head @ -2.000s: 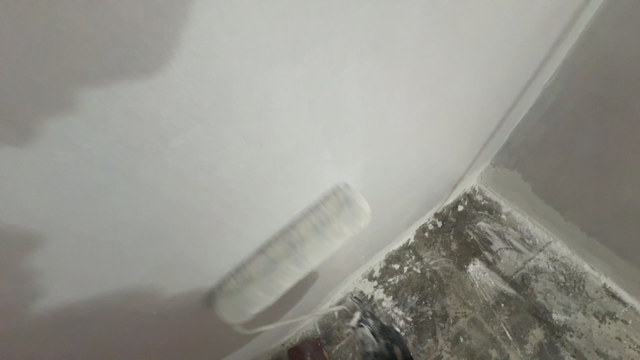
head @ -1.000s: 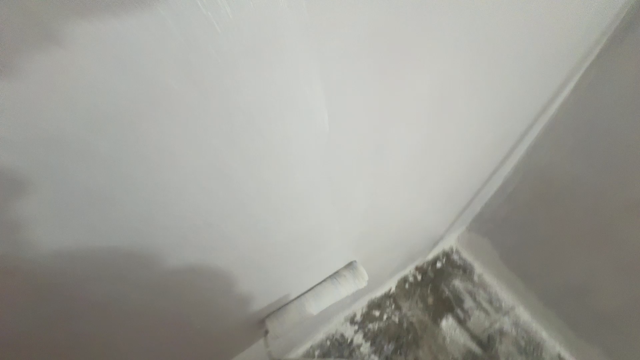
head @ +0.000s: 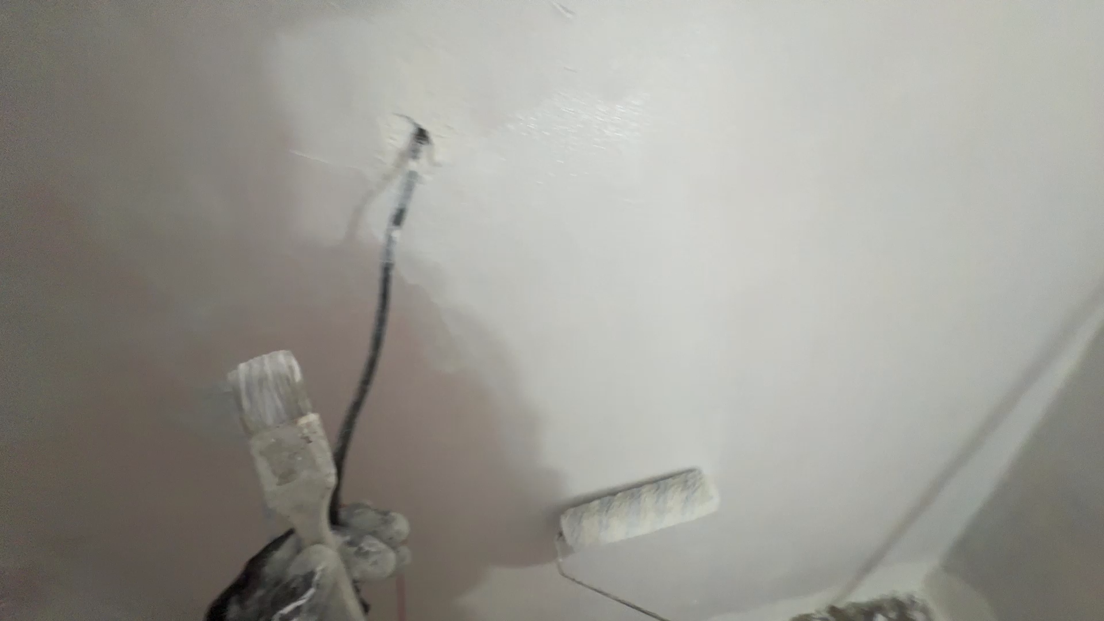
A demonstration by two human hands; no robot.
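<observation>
My left hand [head: 302, 569], in a dark glove smeared with white paint, is at the lower left, closed around the handle of a flat paintbrush [head: 285, 457] whose bristles point up and are coated in white. A black cable [head: 377, 336] comes out of a hole in the painted surface and runs down to that hand; whether the fingers grip it is unclear. The paint roller [head: 638, 509], with a white, faintly striped sleeve, is against the surface at the lower middle. Its wire frame runs out of the bottom edge, and my right hand is out of view.
Fresh white paint [head: 733, 259] covers much of the surface, beside a darker pinkish-grey area [head: 414, 414] on the left. A corner with an adjoining grey surface [head: 1035, 483] lies at the right. A rough, mottled patch [head: 871, 608] shows at the bottom edge.
The view has shifted a lot, bringing the gloved left hand, the paintbrush and the cable into sight. The roller shows in all the frames.
</observation>
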